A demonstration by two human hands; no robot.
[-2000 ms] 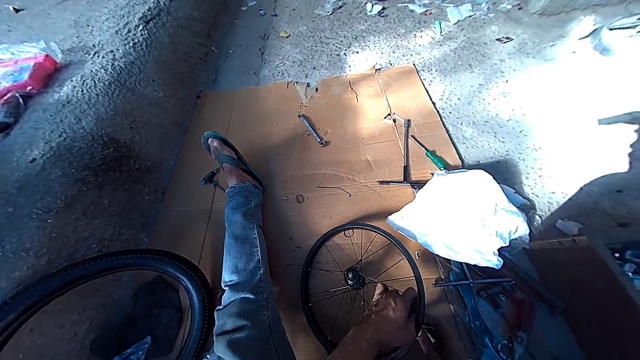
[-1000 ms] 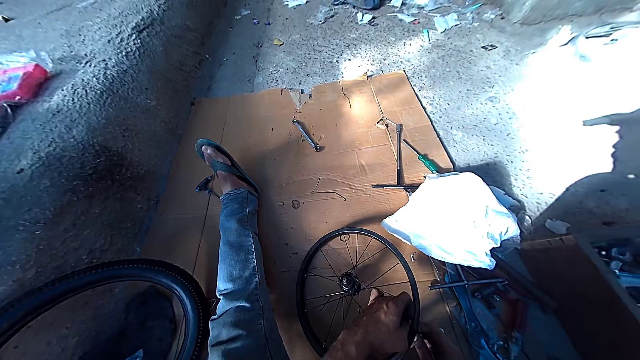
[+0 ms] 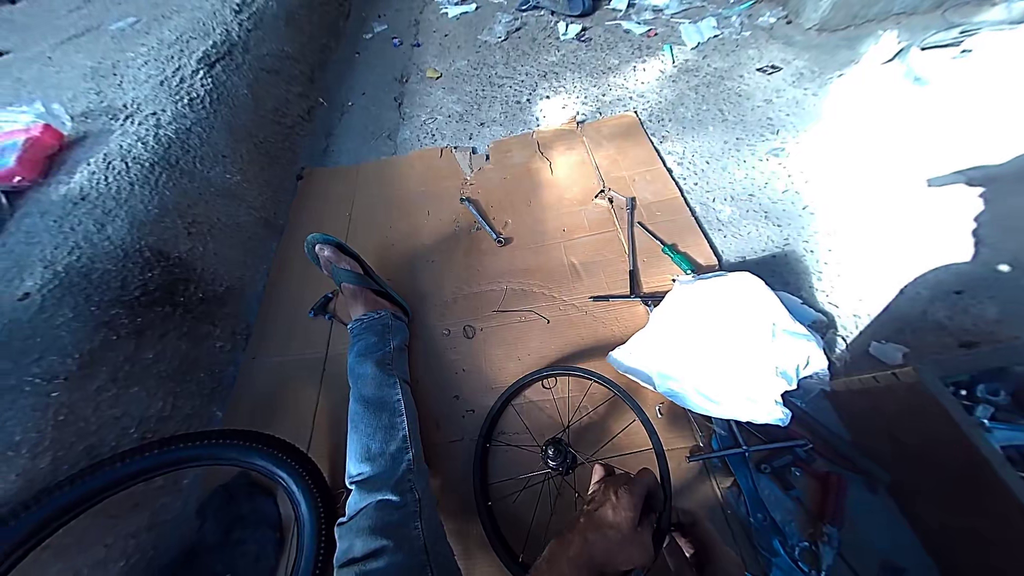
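A small spoked bicycle wheel (image 3: 494, 406) lies on the cardboard sheet (image 3: 416, 216), its hub (image 3: 558, 454) facing up. My left hand (image 3: 616, 512) is over the lower right of the wheel, fingers curled at the spokes and rim; its exact grip is hidden. Low at the frame's edge, my right hand (image 3: 692, 548) is beside the outer side of the rim, dark and partly hidden. Farther forward on the cardboard lie a wrench (image 3: 482, 221), a long-handled socket tool (image 3: 631, 248), a green-handled screwdriver (image 3: 678, 258) and a bent thin wire (image 3: 524, 311).
A black tire (image 3: 308, 488) is at lower left, near my outstretched leg (image 3: 376, 432). White cloth or plastic (image 3: 720, 352) lies right of the wheel, above a cross-shaped wrench (image 3: 744, 450) and other tools. A box (image 3: 920, 456) stands at the right. Litter (image 3: 700, 32) lies on the ground beyond.
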